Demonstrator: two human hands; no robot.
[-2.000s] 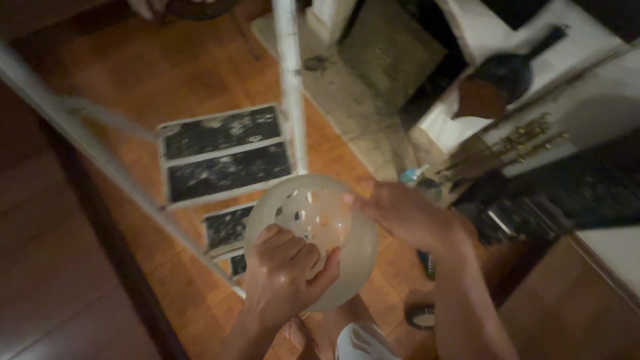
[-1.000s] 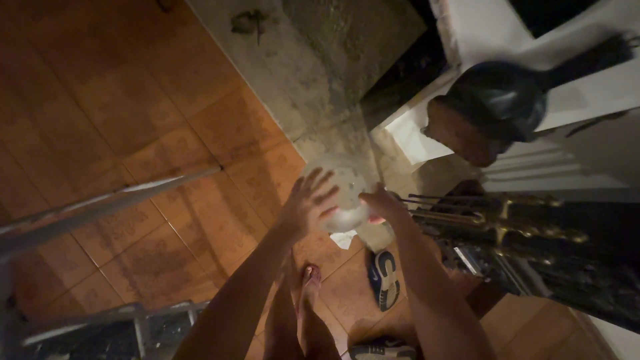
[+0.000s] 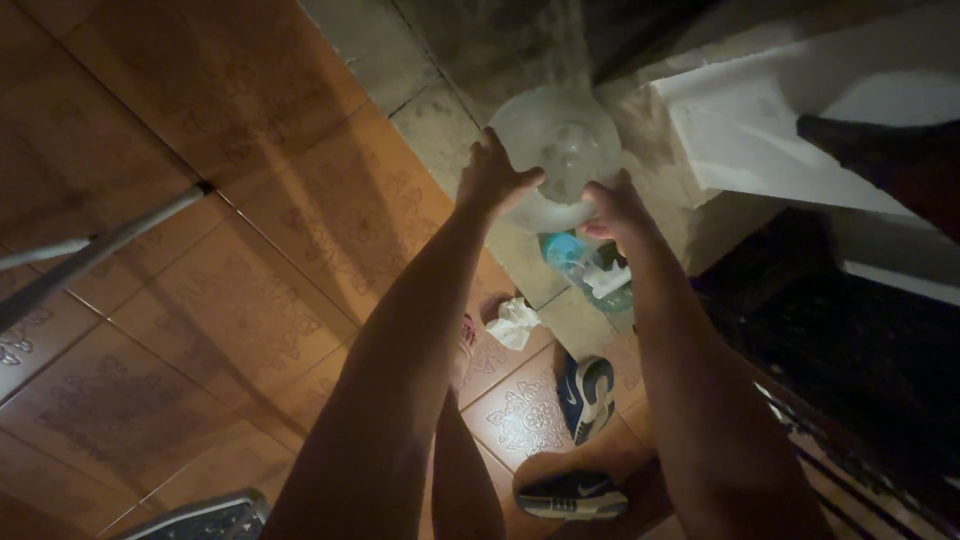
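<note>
A round, frosted, translucent bowl-like shade [image 3: 574, 154] is held low, over the pale stone strip beside the tiled floor. My left hand [image 3: 495, 176] grips its left edge, thumb toward the middle. My right hand [image 3: 616, 208] holds its lower right edge, with fingers curled at the rim. Just below the shade is a clear plastic bottle [image 3: 609, 298] with a blue top [image 3: 564, 249] and something white on it. Whether the shade touches the stone cannot be told.
Crumpled white tissue [image 3: 513, 324] and two sneakers [image 3: 587, 397] lie near my feet. Metal ladder legs [image 3: 105, 244] stand at the left, another ladder part [image 3: 195, 517] at the bottom. A white ledge [image 3: 765, 127] and dark metalwork [image 3: 817, 315] are at the right.
Both hands have carried the shade from beside the ladder steps down to the stone strip by the bottle. The view has shifted strongly downward.
</note>
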